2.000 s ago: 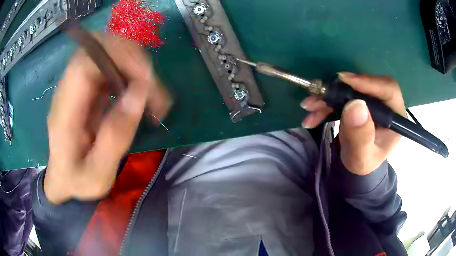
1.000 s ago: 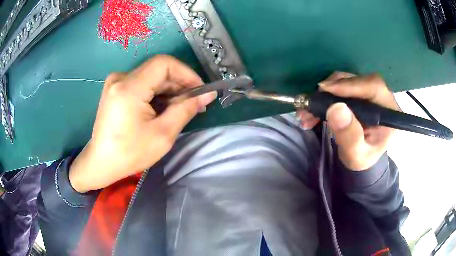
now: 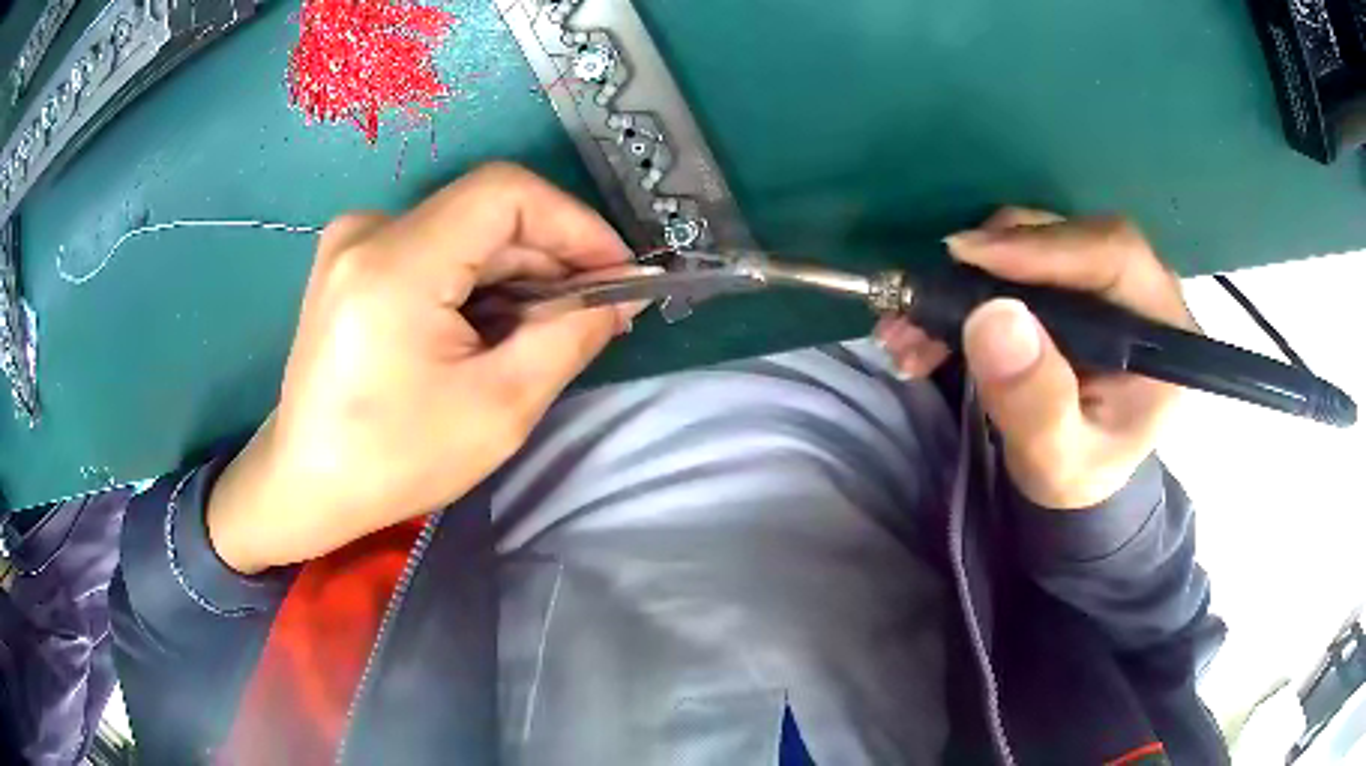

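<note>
My left hand (image 3: pixel 427 352) is closed on slim dark tweezers (image 3: pixel 577 287), whose tips reach the near end of the grey strip housing (image 3: pixel 682 112). My right hand (image 3: pixel 1071 344) holds the soldering iron (image 3: pixel 1109 332) by its black handle. The iron's tip meets the tweezers' tips over the housing's near end; the exact contact is hidden. Silvery round parts (image 3: pixel 683 231) and dark wavy wires run along the housing. A thin silvery solder wire (image 3: pixel 195 228) curves over the mat and ends at my left hand.
A pile of short red wires (image 3: pixel 364 63) lies on the green mat (image 3: pixel 929 112) at upper left. Stacked grey strip housings (image 3: pixel 90 93) are at the far left. A black block (image 3: pixel 1308 68) stands at the upper right. The mat's near edge is close to my body.
My left hand has moved right from beside the red pile and brought the tweezers to the housing's near end. The iron has shifted slightly left and down, and its tip is now there too.
</note>
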